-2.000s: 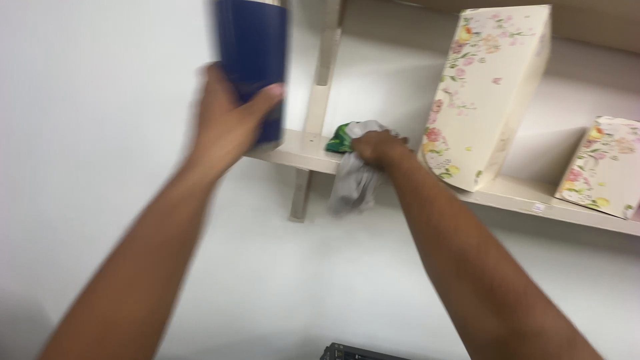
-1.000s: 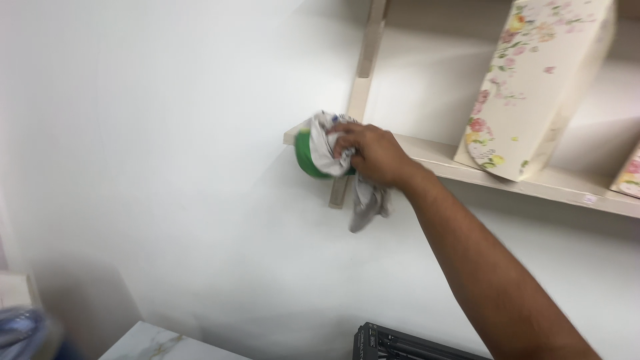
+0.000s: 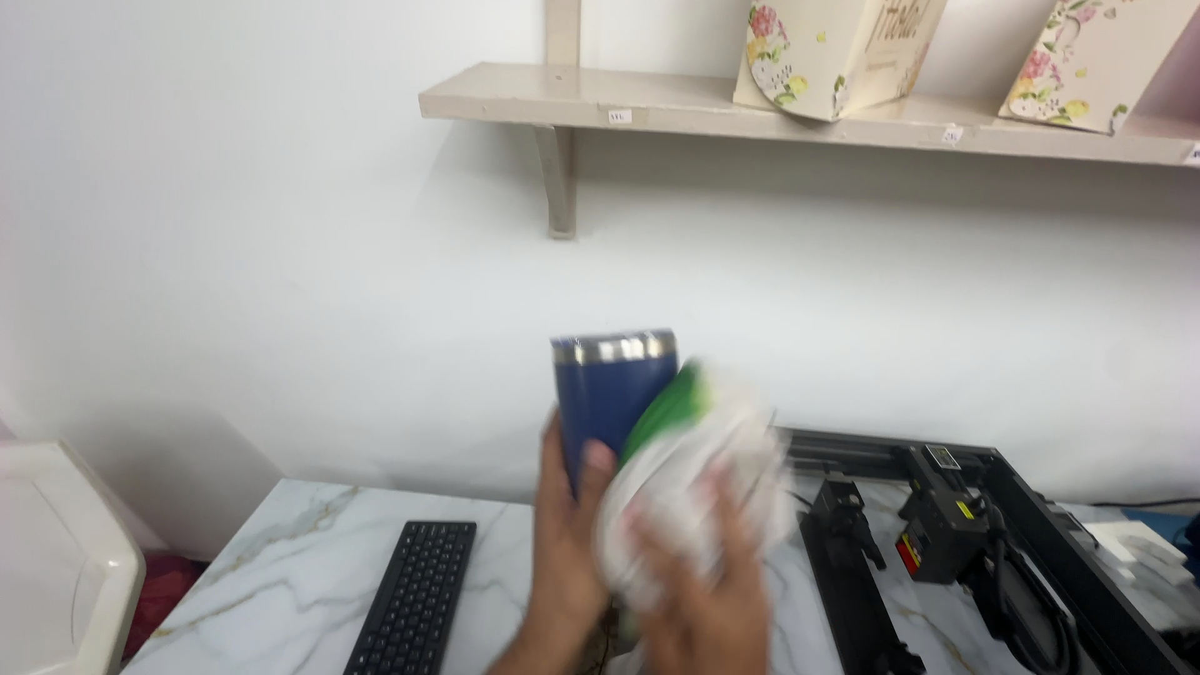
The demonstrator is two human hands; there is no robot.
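Observation:
A dark blue tumbler (image 3: 609,398) with a bare metal band near its top is held upright, tilted slightly, in my left hand (image 3: 567,534). My right hand (image 3: 703,581) grips a white and green cloth (image 3: 698,487), blurred by motion. The cloth overlaps the tumbler's lower right side; whether it presses on it cannot be told. Both hands are in front of the wall, over the near part of a marble-patterned table (image 3: 309,553). The tumbler's base is hidden by my left hand and the cloth.
A black keyboard (image 3: 412,600) lies on the table at left. On the right stands a black-framed machine (image 3: 947,525), probably a laser engraver. Above, a wall shelf (image 3: 656,94) carries floral boxes (image 3: 844,56). A white plastic chair or bin (image 3: 56,553) stands far left.
My right hand and the cloth have moved off the shelf's end and down beside the tumbler. My left hand with the tumbler, out of view one second ago, is back. The view has tipped down.

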